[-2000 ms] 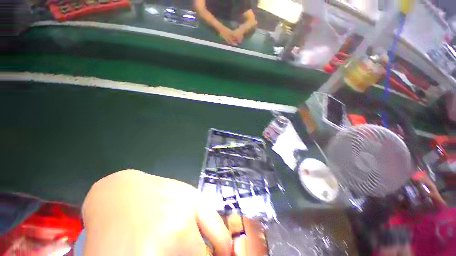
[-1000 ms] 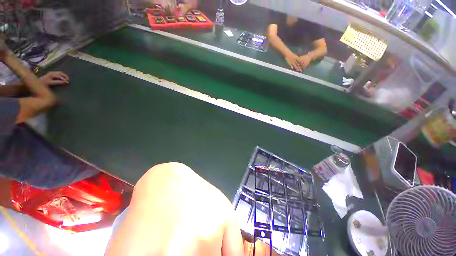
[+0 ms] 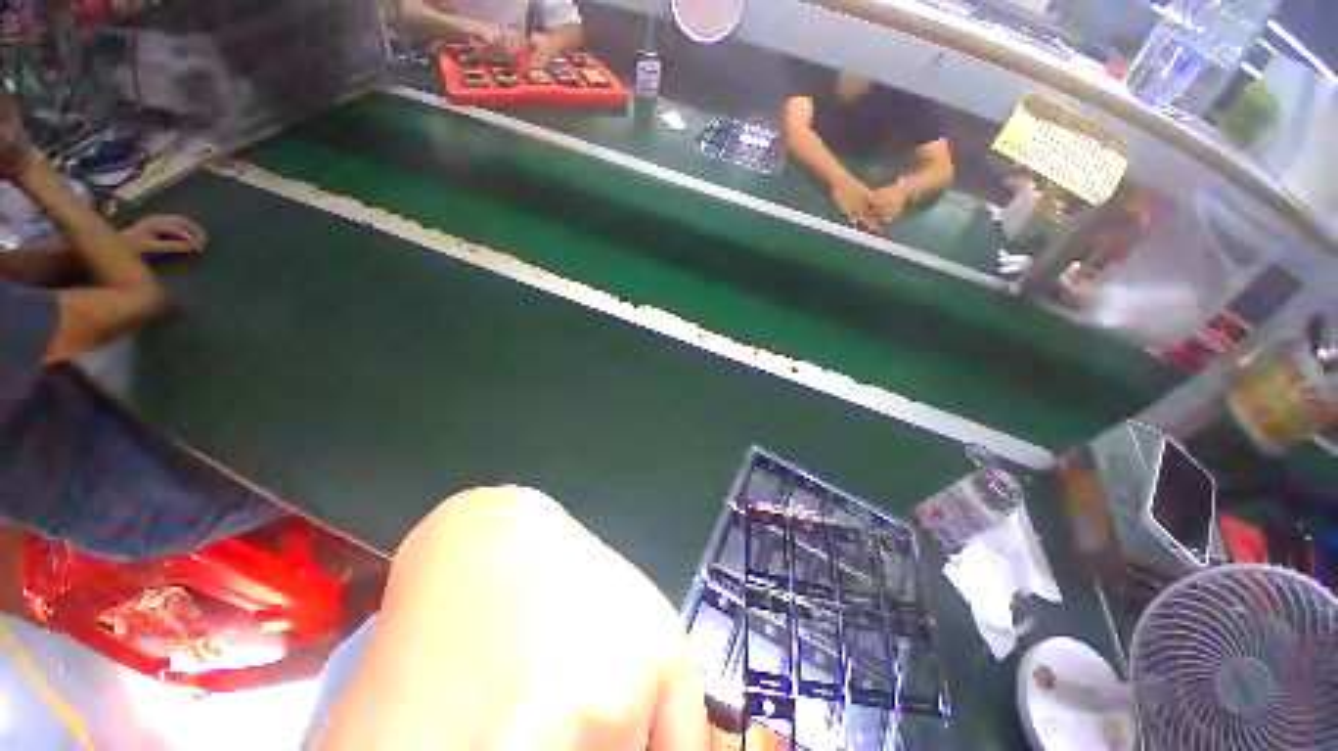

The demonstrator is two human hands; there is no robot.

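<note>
A clear and grey gridded blister tray [image 3: 822, 609] lies on the green bench at lower right. Thin black frames [image 3: 792, 514] lie loose across it, some at a slant. A large, overexposed shape of bare skin [image 3: 514, 631] fills the bottom centre, left of the tray. It is part of my own body, but its outline is too washed out to name. A small piece of skin, seemingly fingers [image 3: 756, 737], shows at the tray's near edge, cut off by the picture's bottom. I cannot tell which hand it is or whether it grips anything.
A small bottle [image 3: 971, 506], tissue [image 3: 1002, 587], white dish [image 3: 1079, 697], desk fan [image 3: 1247, 678] and smartphone [image 3: 1183, 499] stand right of the tray. Two people sit across the bench, one behind a red tray [image 3: 528, 81]. Another person's arm [image 3: 110, 286] rests at left. A red stool [image 3: 191, 594] stands below.
The view has swung right and steadied, so the tray and fan show farther right and the left neighbour appears. Fewer of the fingers at the tray's near edge show than at first.
</note>
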